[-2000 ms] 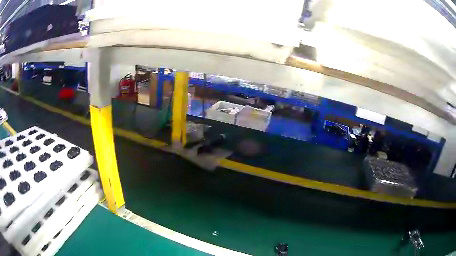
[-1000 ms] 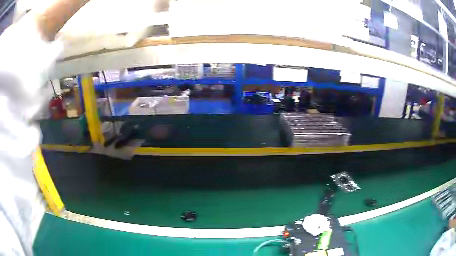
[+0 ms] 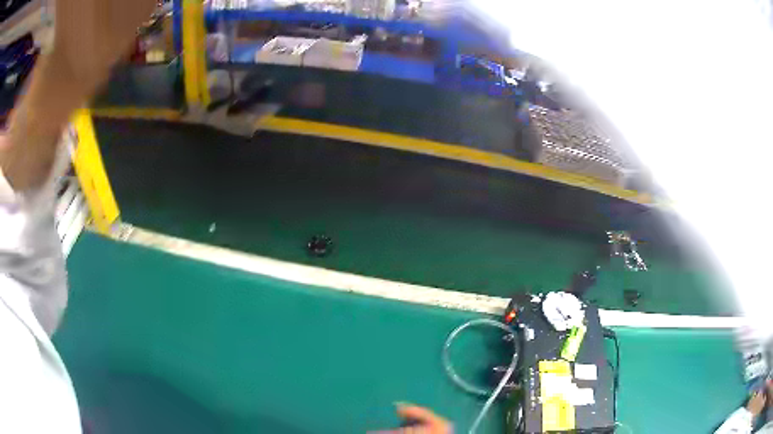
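Observation:
My left hand [image 3: 102,38] is raised at the upper left, large, blurred and cut off by the top edge; its grip does not show. A few fingers of my right hand [image 3: 419,419] show at the bottom edge; the rest is out of the picture. The black glue dispenser controller [image 3: 527,373] stands on the green bench mat at the lower right, with yellow and white labels, a green piece and a white roll [image 3: 562,310] on top. A clear air hose [image 3: 449,354] loops at its left side.
An overexposed white shape [image 3: 661,76] covers the upper right; I cannot tell what it is. A pale ledge [image 3: 314,281] borders the mat. Beyond lie a round black part [image 3: 319,246] and white boxes [image 3: 335,54]. A yellow post [image 3: 95,174] stands left. Another person's hand [image 3: 756,402] shows lower right.
The view has tilted down from the overhead shelf, showing more mat and controller. My right fingers have appeared at the bottom. The stacked foam trays seen earlier at left are mostly hidden.

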